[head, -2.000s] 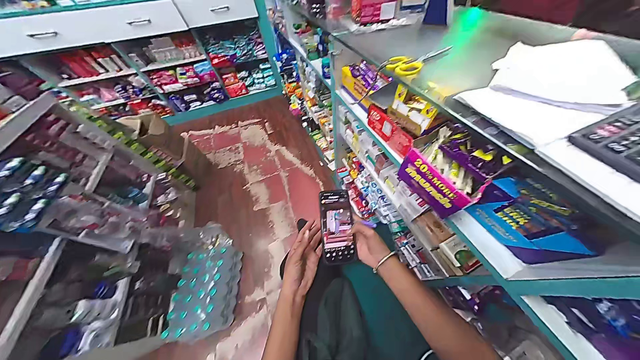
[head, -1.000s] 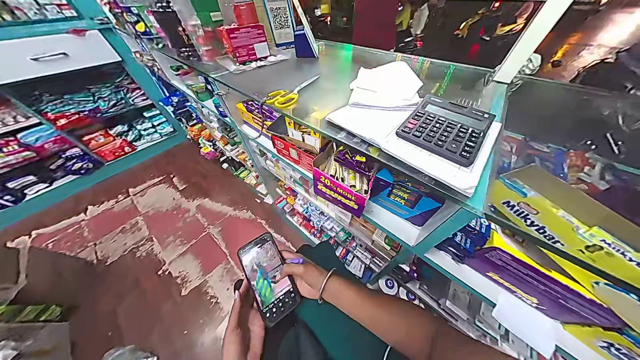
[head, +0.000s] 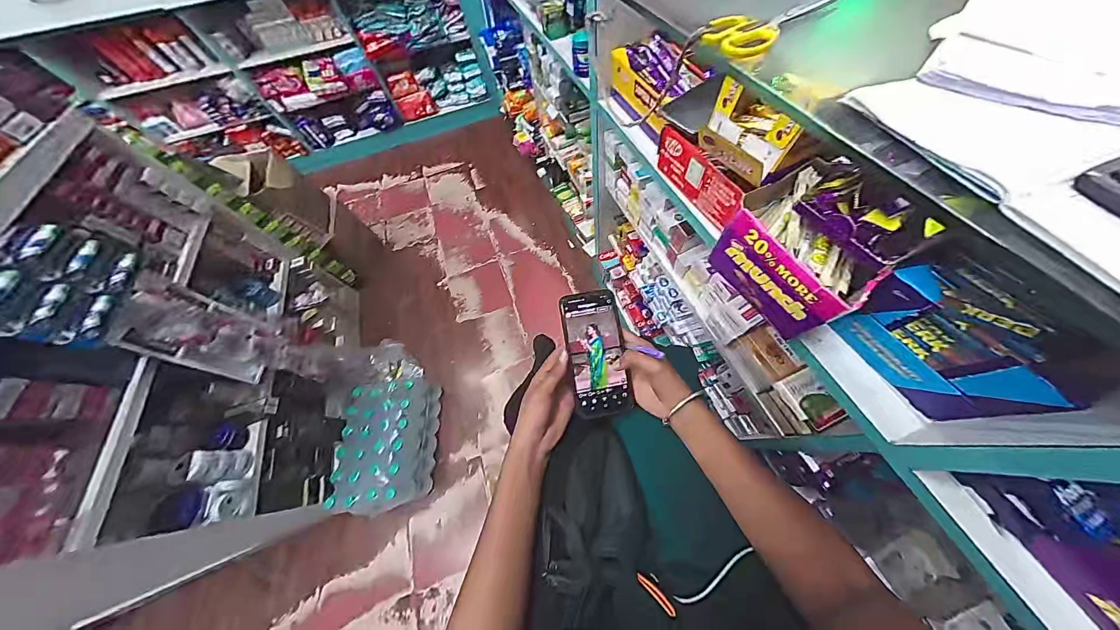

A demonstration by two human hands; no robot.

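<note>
A black smartphone (head: pixel 597 354) is held upright between my two hands above my lap, its lit screen showing a picture of a figure in green and blue clothing. My left hand (head: pixel 548 398) grips the phone's left edge. On the right edge, my right hand (head: pixel 649 381) holds it too, with the thumb at the side of the screen and a bangle (head: pixel 682 408) on the wrist. Dark cloth (head: pixel 591 516) with an orange mark and a white cord lies over my lap below the phone.
On my right a glass counter bears yellow-handled scissors (head: pixel 742 37), papers (head: pixel 1006 96) and part of a calculator; chocolate boxes (head: pixel 779 271) fill its shelf. Shelving (head: pixel 131 385) and a shrink-wrapped bottle pack (head: pixel 385 437) stand at left. Worn red floor (head: pixel 472 254) runs between, with stocked shelves beyond.
The view swung right and then back left. Both hands have kept hold of the phone, and the picture on its screen differs from the one two seconds ago.
</note>
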